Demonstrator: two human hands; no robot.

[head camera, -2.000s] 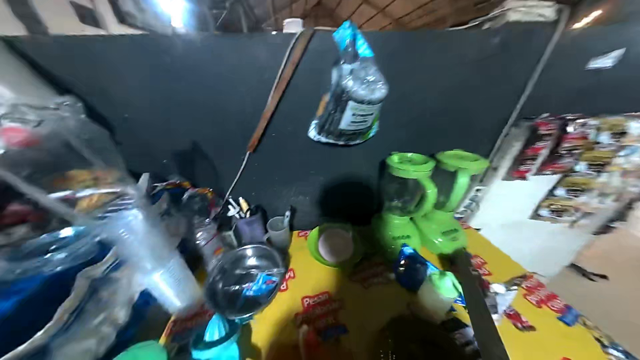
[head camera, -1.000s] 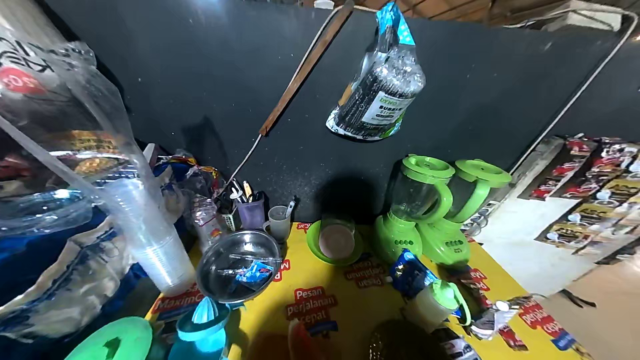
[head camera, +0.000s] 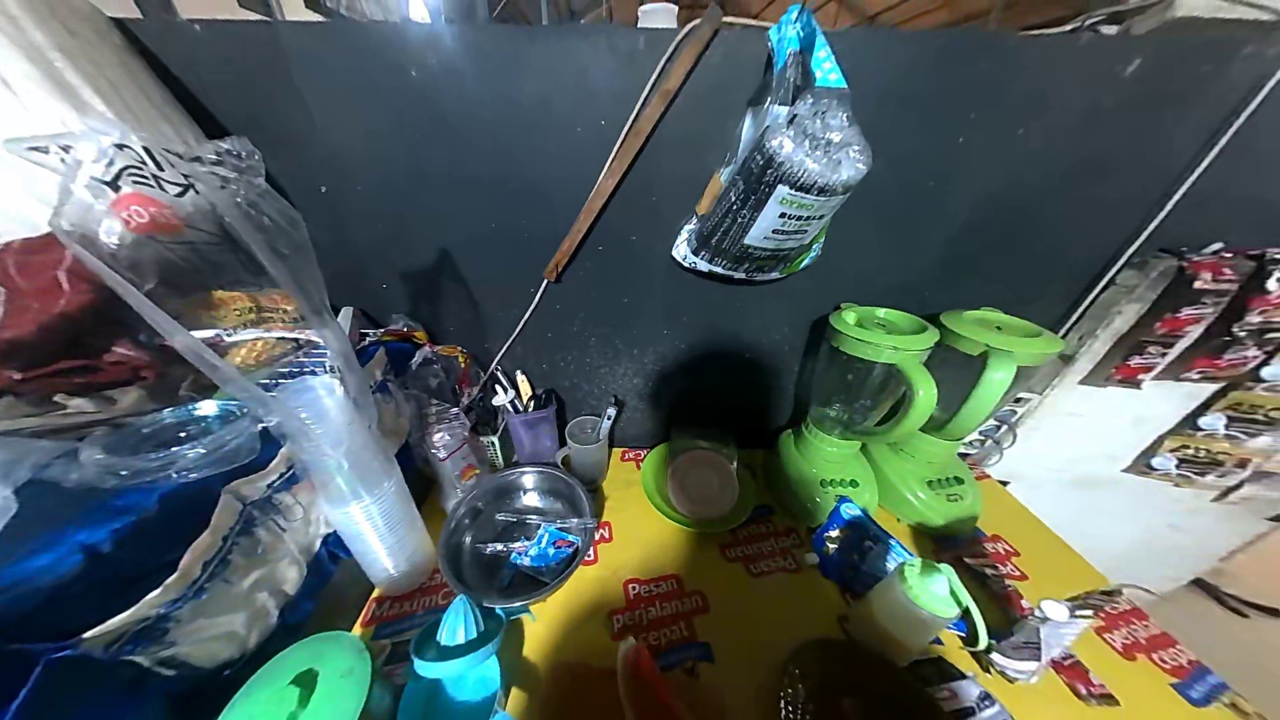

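Observation:
Neither my left hand nor my right hand shows clearly in view. On the yellow printed table cover (head camera: pixel 570 640) stands a metal bowl (head camera: pixel 480 530) with a blue sachet (head camera: pixel 548 547) inside. A blue citrus juicer (head camera: pixel 458 660) is at the near left, beside a green lid or plate (head camera: pixel 300 680). A green plate (head camera: pixel 655 480) carries a round pale container (head camera: pixel 703 483) near the wall. Two green blenders (head camera: pixel 828 470) (head camera: pixel 925 485) stand at the back right. In front of them are a blue packet (head camera: pixel 858 548) and a pitcher with a green lid (head camera: pixel 895 612). A reddish object (head camera: pixel 645 685) shows at the bottom edge.
Stacked clear plastic cups (head camera: pixel 365 500) lean at the left beside blue bags (head camera: pixel 60 560). A purple pen holder (head camera: pixel 533 434) and a grey mug (head camera: pixel 586 452) stand by the dark wall (head camera: pixel 500 150). A plastic packet (head camera: pixel 775 200) hangs above; sachet strips (head camera: pixel 1200 320) hang at the right.
The view has shifted somewhat and sharpened since two seconds ago. Nothing on the table has plainly moved.

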